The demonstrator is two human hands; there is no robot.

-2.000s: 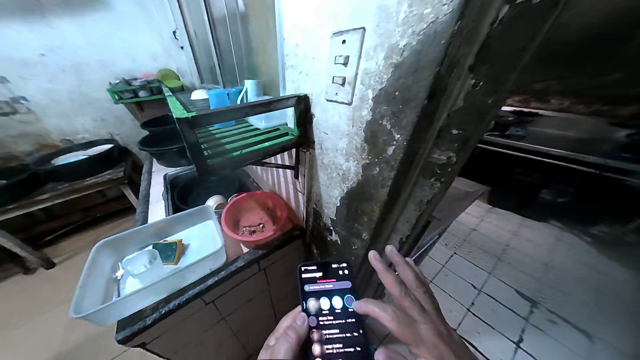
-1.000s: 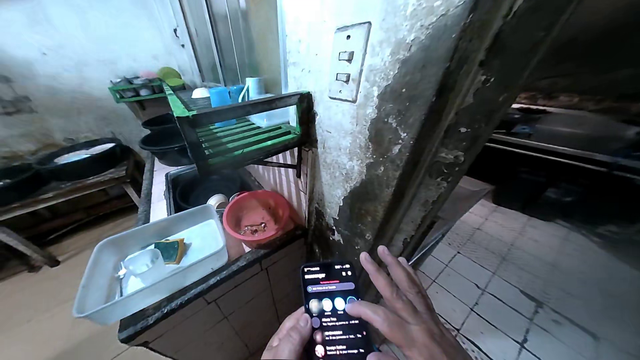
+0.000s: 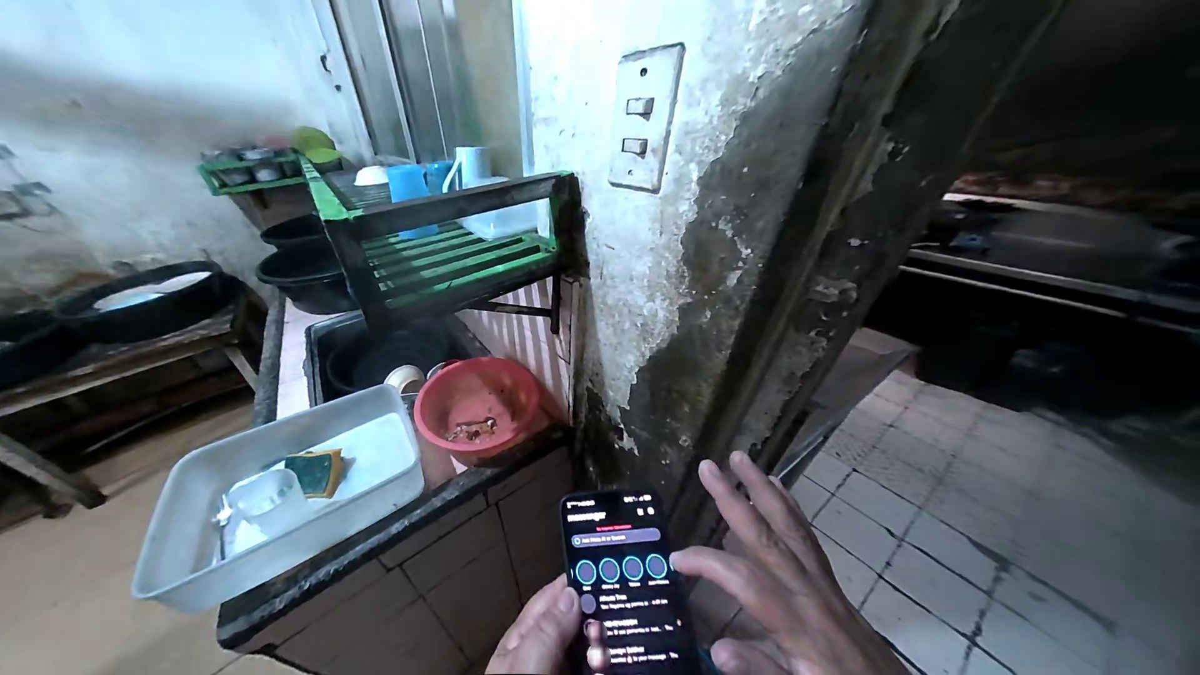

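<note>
A black smartphone (image 3: 626,572) with a lit dark screen stands upright at the bottom centre, held along its left side by my left hand (image 3: 544,623). The screen bears round icons and rows of writing. My right hand (image 3: 787,572) is at the phone's right edge, fingers spread, with the index fingertip at or just over the row of icons. Whether that fingertip touches the glass cannot be told. The lower ends of the phone and of both hands are cut off by the frame.
On the tiled counter are a white plastic basin (image 3: 178,525) with a sponge (image 3: 317,472) and a clear container (image 3: 267,497), and a red bowl (image 3: 478,403) with scraps. Behind stand a sink (image 3: 323,361) and a green slatted rack (image 3: 450,267). A peeling wall bears a switch plate (image 3: 647,117).
The round icons on the phone's screen have changed. My right index finger has moved slightly to the right, off the icons to the screen's edge. My left hand keeps its hold.
</note>
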